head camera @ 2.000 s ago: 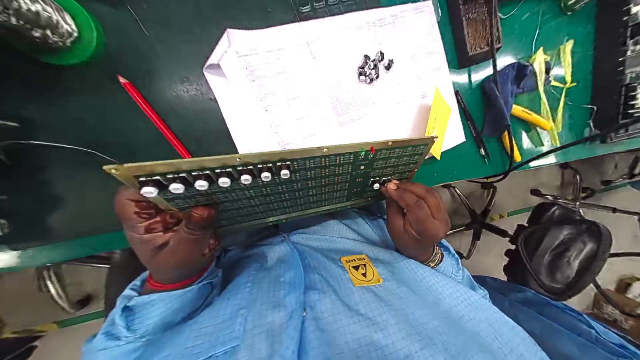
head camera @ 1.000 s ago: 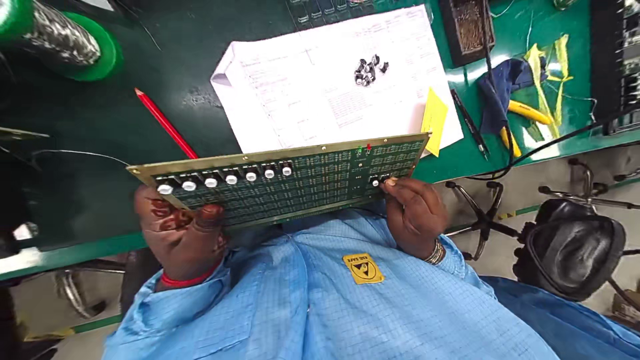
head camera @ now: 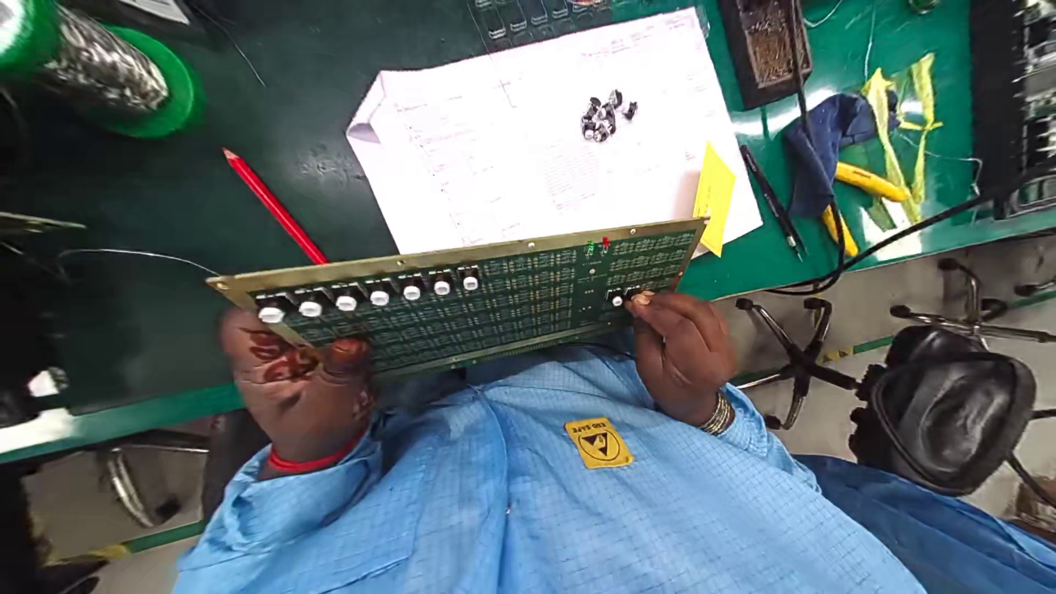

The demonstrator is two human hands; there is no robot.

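Note:
A green printed circuit board (head camera: 511,301) with a metal frame is tilted up at the bench's near edge. My left hand (head camera: 297,379) grips its lower left corner, thumb on the board's face. Several black components with white round tops (head camera: 379,297) stand in a row along the upper left. My right hand (head camera: 681,342) is at the board's right end, fingertips pinching a small dark component beside another white-topped one (head camera: 617,300). Small red and green parts sit near the top edge. Loose black and silver components (head camera: 602,117) lie in a pile on a printed paper sheet (head camera: 495,157).
On the green bench lie a red pencil (head camera: 276,206), a black pen (head camera: 774,200), a yellow paper slip (head camera: 714,198), a blue cloth (head camera: 829,144) and yellow-handled pliers (head camera: 870,181). A wire spool (head camera: 153,82) stands at the upper left, a dark tray (head camera: 767,54) at the upper right. Black cables cross the right side.
The board and both hands keep much the same pose, with my right fingertips still at the same component. The view has shifted slightly, bringing more of the spool into sight.

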